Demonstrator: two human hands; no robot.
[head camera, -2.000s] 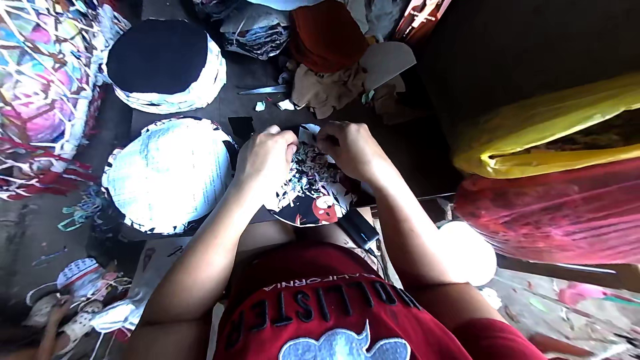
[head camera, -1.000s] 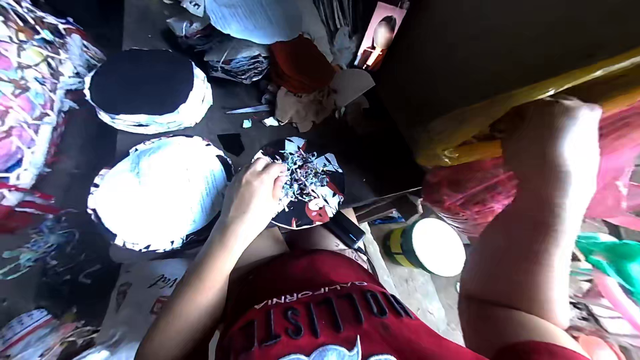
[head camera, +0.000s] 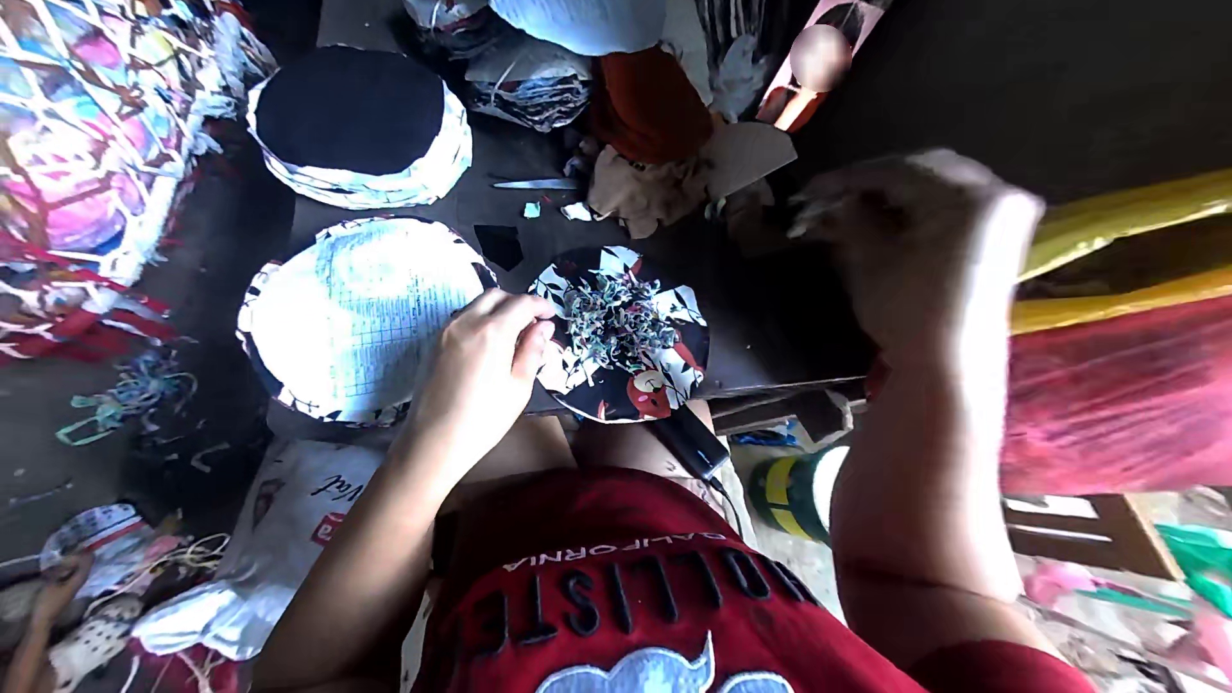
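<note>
A round piece of dark patterned fabric (head camera: 589, 397) lies at the table's front edge, with a heap of shredded fabric scraps (head camera: 621, 322) on its middle. My left hand (head camera: 500, 337) rests at the fabric's left rim, thumb and fingers close together; whether it pinches the rim is unclear. My right hand (head camera: 905, 226) is raised over the table to the right, blurred, with pale scraps at its fingertips. Left of my left hand lies a round white pad with a patterned rim (head camera: 361, 318). Behind it is a stack of round pieces with a black top (head camera: 351, 111).
Scissors (head camera: 536, 184) and small scraps lie behind the fabric round. Folded cloth bundles (head camera: 529, 82) and a rust-colored cloth (head camera: 650, 106) sit farther back. A red and yellow plastic bag (head camera: 1116, 385) stands at right, a net of scraps (head camera: 87, 164) at left. Another person's hand (head camera: 63, 582) shows at lower left.
My right hand went from the fabric round to the yellow-edged bag, and is now back over the table with scraps at its fingertips. My left hand has stayed by the round.
</note>
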